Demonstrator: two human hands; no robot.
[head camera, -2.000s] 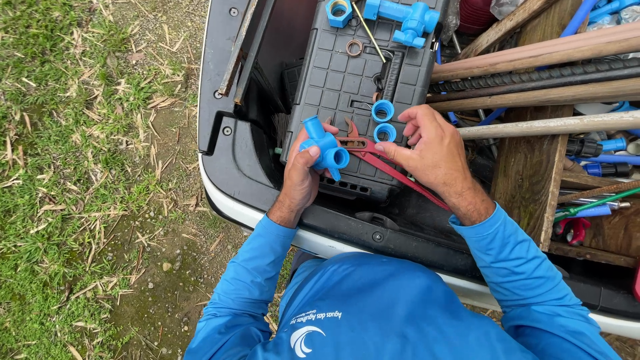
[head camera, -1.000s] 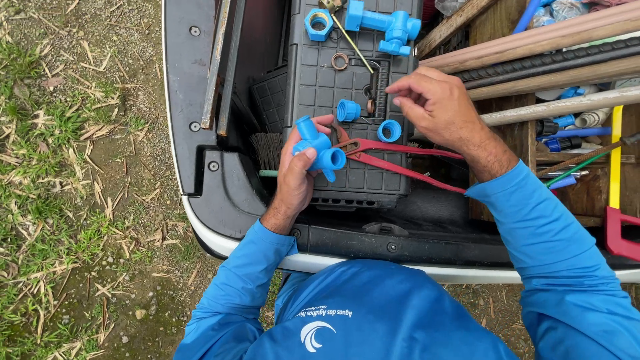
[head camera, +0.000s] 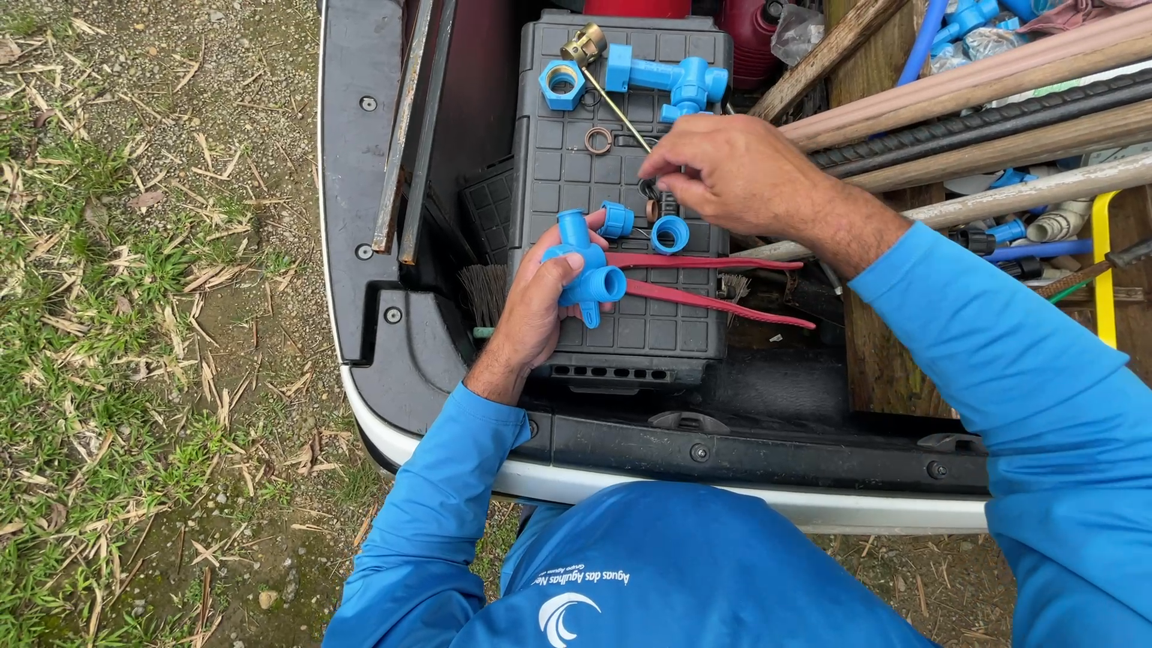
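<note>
My left hand (head camera: 538, 292) holds a blue plastic valve fitting (head camera: 583, 270) above the lower part of a black toolbox (head camera: 630, 337). Red-handled pliers (head camera: 711, 292) lie beside it, their jaws hidden behind the fitting. Two blue threaded caps (head camera: 669, 235) rest just above the pliers. My right hand (head camera: 711, 171) is over the toolbox handle, fingertips near a thin brass-coloured rod (head camera: 621, 112) and a small dark ring; whether it grips either cannot be told. Farther up are a blue hex nut (head camera: 562, 85), a brass fitting (head camera: 585, 43), a copper-coloured ring (head camera: 598, 140) and a blue valve with pipe (head camera: 670, 79).
The toolbox sits in a vehicle's cargo bed behind its black sill (head camera: 756, 454). Metal bars (head camera: 405, 135) lean at the left. Wooden poles (head camera: 972, 81) and a ribbed bar cross the right side, over a wooden board (head camera: 900, 360) and loose pipe fittings. A yellow-framed tool (head camera: 1103, 270) stands at far right.
My right hand was on the red pliers two seconds ago; it has let go and moved up to the toolbox handle. My left hand still holds the blue fitting. The view has shifted.
</note>
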